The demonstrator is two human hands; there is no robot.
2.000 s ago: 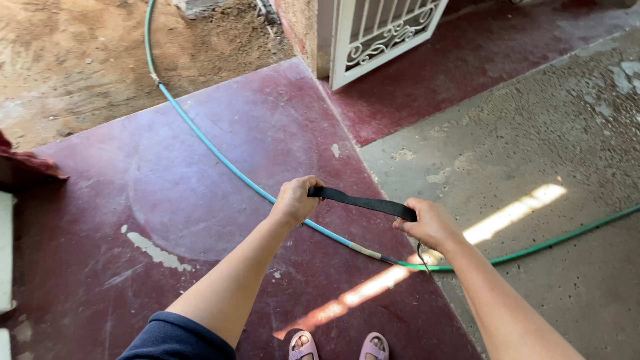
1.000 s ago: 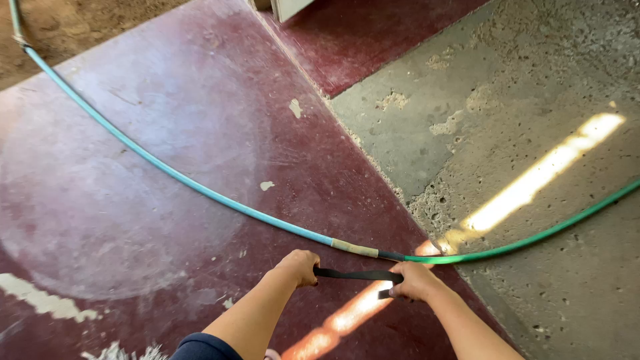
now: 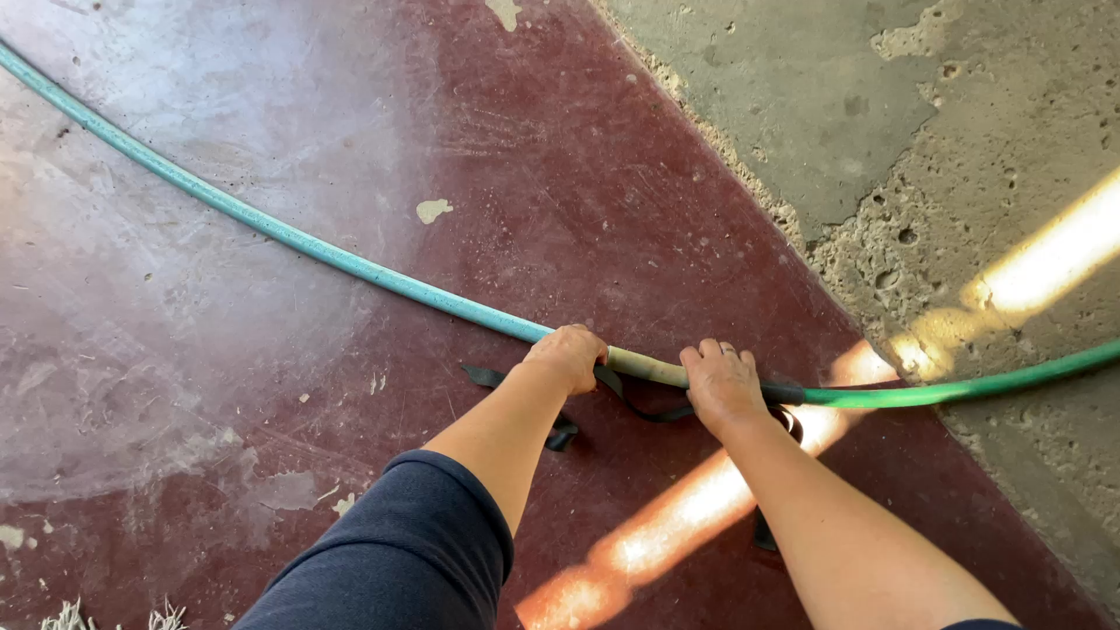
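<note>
My left hand grips the garden hose where its light blue length meets a tan wrapped section. My right hand is closed over the hose at the other end of that section, beside a black wrapped joint. From there a bright green length runs to the right. A black strip of flexible material hangs loosely below the hose between my hands, and parts of it show beside both wrists. The undersides of both hands are hidden.
The hose crosses a dark red painted floor with chipped spots, then rough grey concrete at the right. A bright band of sunlight lies diagonally across both. Pale fringe strands show at the lower left edge.
Earlier my hands held the black strip stretched between them above the floor. Now both have come down onto the hose, and the strip hangs slack. The view has moved closer to the floor.
</note>
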